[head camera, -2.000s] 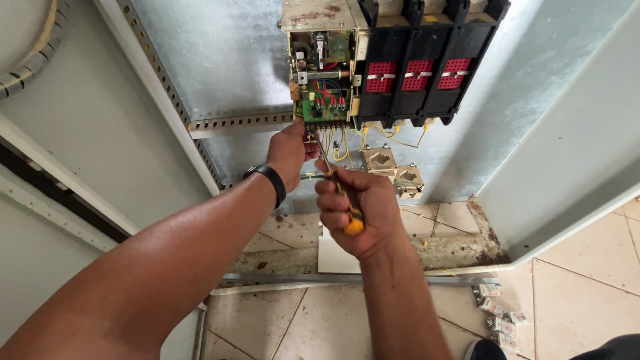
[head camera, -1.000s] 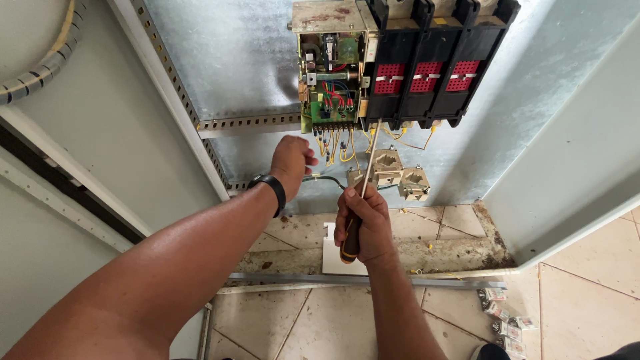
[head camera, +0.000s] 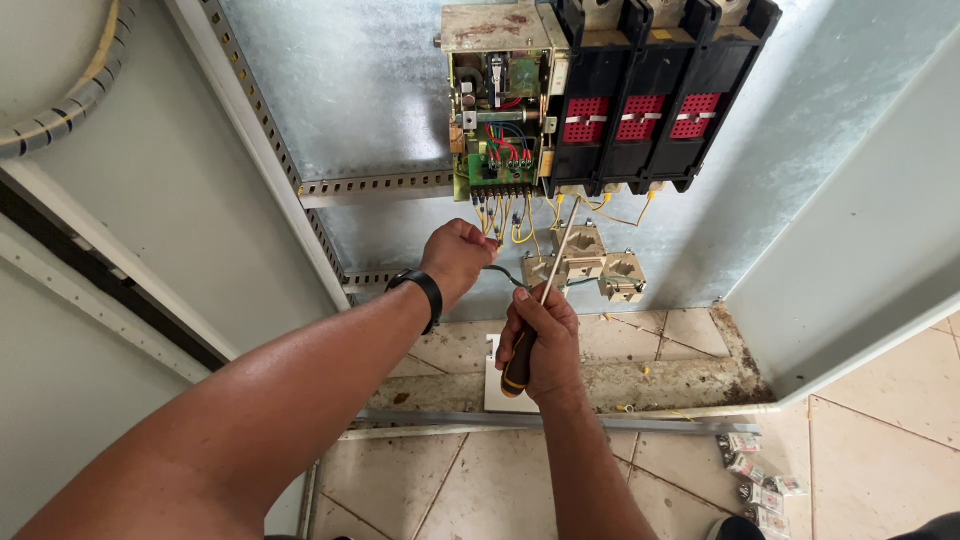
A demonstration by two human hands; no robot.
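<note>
My right hand [head camera: 541, 341] holds a screwdriver [head camera: 519, 360] by its dark and yellow handle, its long shaft pointing up toward the lower edge of the black contactor or breaker unit [head camera: 637, 105]. To the left, my left hand [head camera: 459, 259], wearing a black wristband, pinches fingers around the end of a thin yellow wire [head camera: 499, 232]. Several such wires hang from the terminal strip [head camera: 501, 193] under the green circuit board [head camera: 499, 171] of an open metal mechanism box. Beige current transformers [head camera: 581, 247] sit below the black unit. What the left fingertips grip is partly hidden.
A slotted metal rail [head camera: 382, 189] crosses the galvanized back panel. Below lie a dirty cabinet base [head camera: 660, 379], a white plate [head camera: 499, 390] and a grey metal strip [head camera: 675, 427]. Small packaged parts [head camera: 761, 495] lie on the floor tiles near a shoe [head camera: 735, 529]. Cabinet walls stand at both sides.
Two seconds ago both hands were together at the terminal strip with the screwdriver. The right hand has since moved down and right, and the left hand is now lower, among the hanging wires.
</note>
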